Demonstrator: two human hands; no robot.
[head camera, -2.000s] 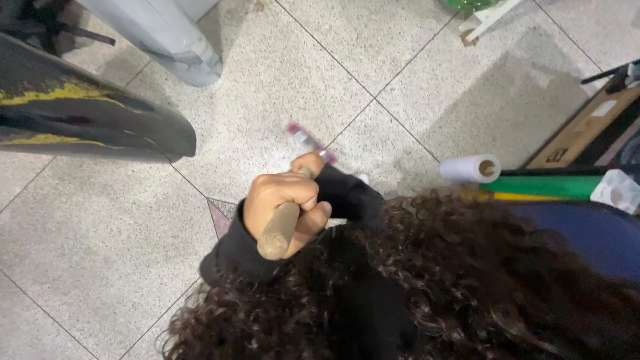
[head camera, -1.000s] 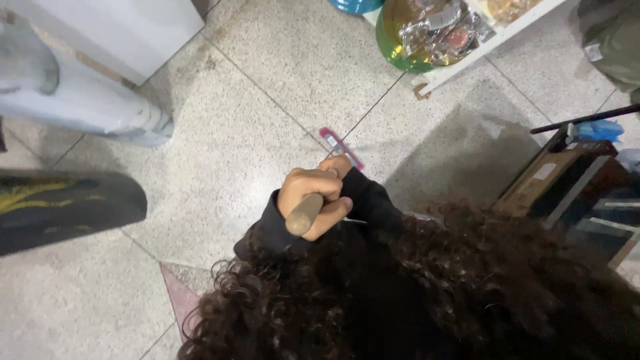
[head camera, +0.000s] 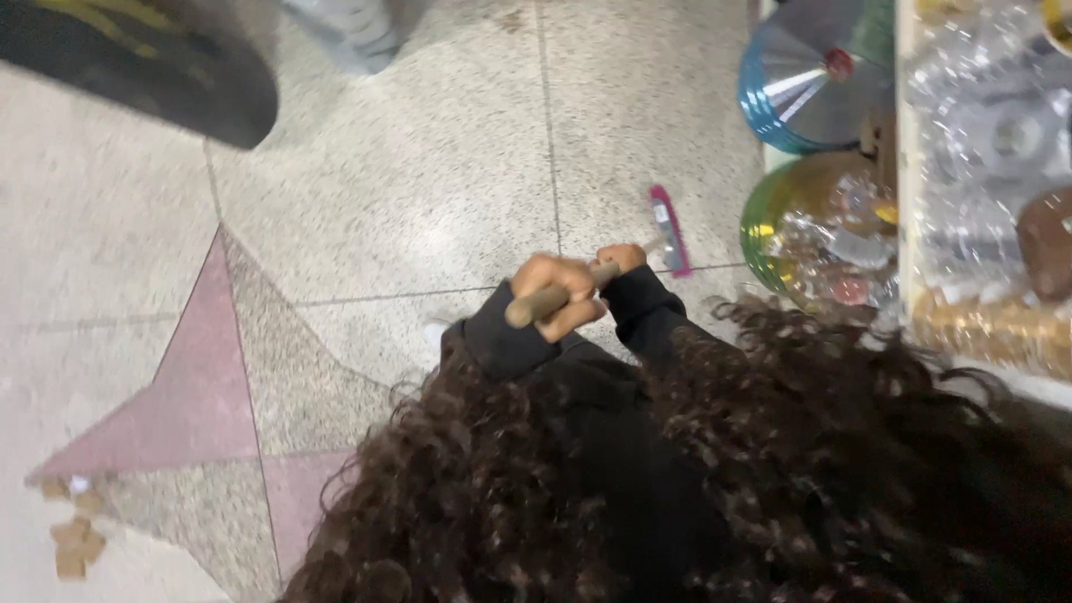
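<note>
My left hand (head camera: 553, 295) is closed around the upper part of a wooden broom handle (head camera: 536, 306), whose rounded end points toward the camera. Farther down the same handle, my right hand (head camera: 621, 258) grips it, just right of and beyond the left. Beyond the right hand is the broom head (head camera: 670, 230), grey with pink bristles, low over the tiled floor; whether it touches the floor is unclear. Black sleeves cover both wrists. Long curly hair hides much of the lower view.
Stacked round containers, one blue-edged (head camera: 779, 92) and one green-and-yellow (head camera: 766, 226), stand at the right beside a white-edged display (head camera: 906, 167) of wrapped goods. Dark (head camera: 201, 75) and pale (head camera: 356, 33) rolls or columns are at upper left. Small brown pieces (head camera: 75, 540) lie on the floor at lower left.
The view has shifted greatly, bringing the pink floor star and more of the display into sight. Both hands stay on the handle. The broom head now lies farther right of my hands.
</note>
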